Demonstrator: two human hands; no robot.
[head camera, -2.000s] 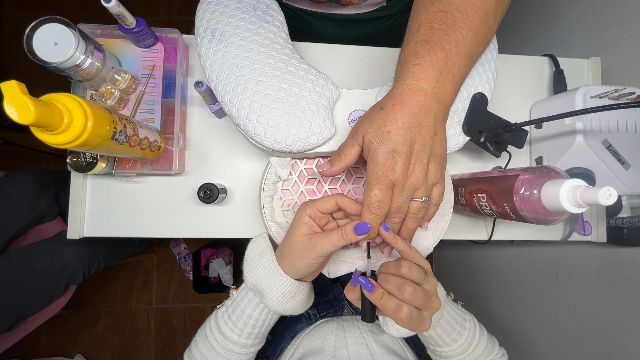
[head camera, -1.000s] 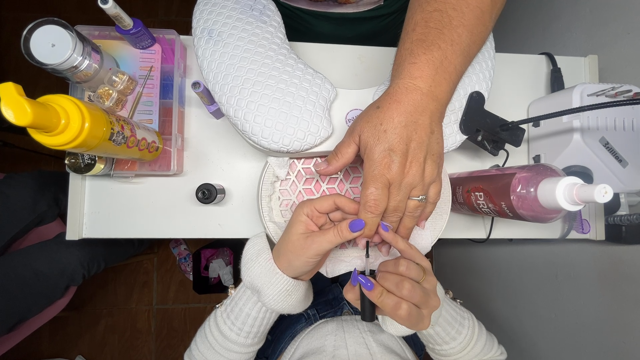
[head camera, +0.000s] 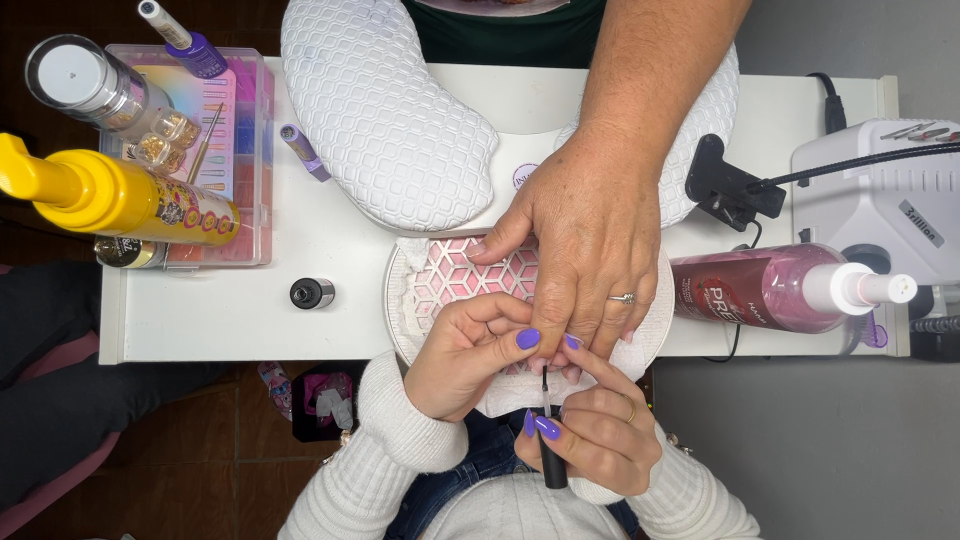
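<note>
My right hand (head camera: 600, 435) pinches a nail-polish brush (head camera: 553, 457) by its black cap handle, bristles up, the tip touching a fingernail of the other person's hand (head camera: 592, 247). With thumb and fingers, my left hand (head camera: 476, 352) holds that same finger from the left side. The other person's hand lies palm down over a round dust collector (head camera: 472, 281) with a hexagon-patterned grille and white paper towel (head camera: 510, 394) at its near edge. An opened small black polish bottle (head camera: 311, 293) stands on the white table to the left.
At left, a yellow pump bottle (head camera: 142, 202), a clear jar (head camera: 82, 75) and purple polish bottle (head camera: 196, 54) rest on a plastic box (head camera: 262, 150). White padded armrests (head camera: 390, 112) lie behind. To the right are a pink spray bottle (head camera: 757, 289), black clamp (head camera: 735, 184) and white device (head camera: 870, 202).
</note>
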